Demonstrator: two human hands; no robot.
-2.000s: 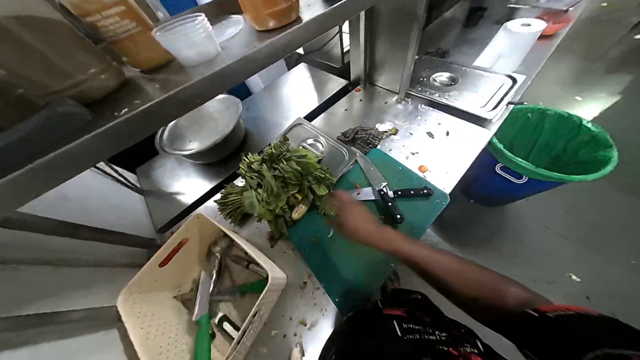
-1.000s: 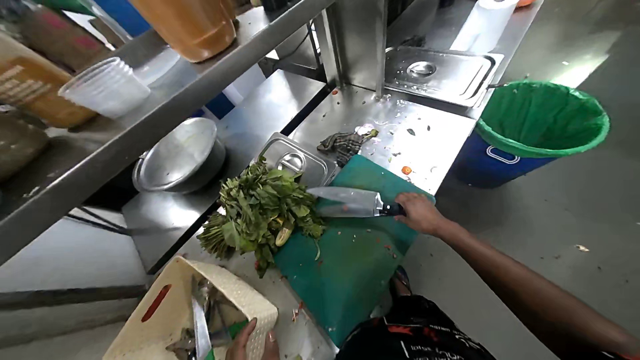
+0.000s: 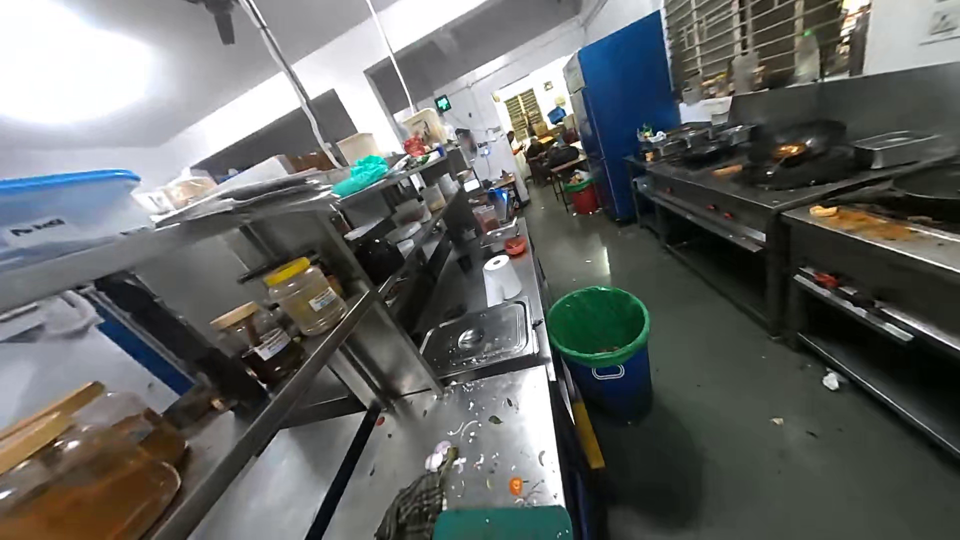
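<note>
Neither my left hand nor my right hand shows in the head view. At the bottom edge only the far end of the green cutting board point(image 3: 502, 523) is visible, lying on the steel worktop point(image 3: 487, 427). A crumpled checked cloth point(image 3: 412, 504) rests just left of the board. Onion pieces point(image 3: 437, 456), an orange vegetable piece point(image 3: 516, 486) and small scraps are scattered beyond it. Farther back is a steel pan lid point(image 3: 480, 337), with a white paper roll point(image 3: 501, 279) standing behind it. The knives and leafy greens are out of view.
A blue bin with a green liner point(image 3: 600, 326) stands on the floor right of the counter. Jars point(image 3: 304, 300) line the steel shelf at left. Across the aisle are cooking ranges with a wok point(image 3: 795, 154) and a tall blue cabinet point(image 3: 622, 112). People point(image 3: 536, 150) are far back.
The view has swung up and toward the aisle. One second ago my right hand held the large knife over the board and my left hand was at the cream basket; both are now out of view.
</note>
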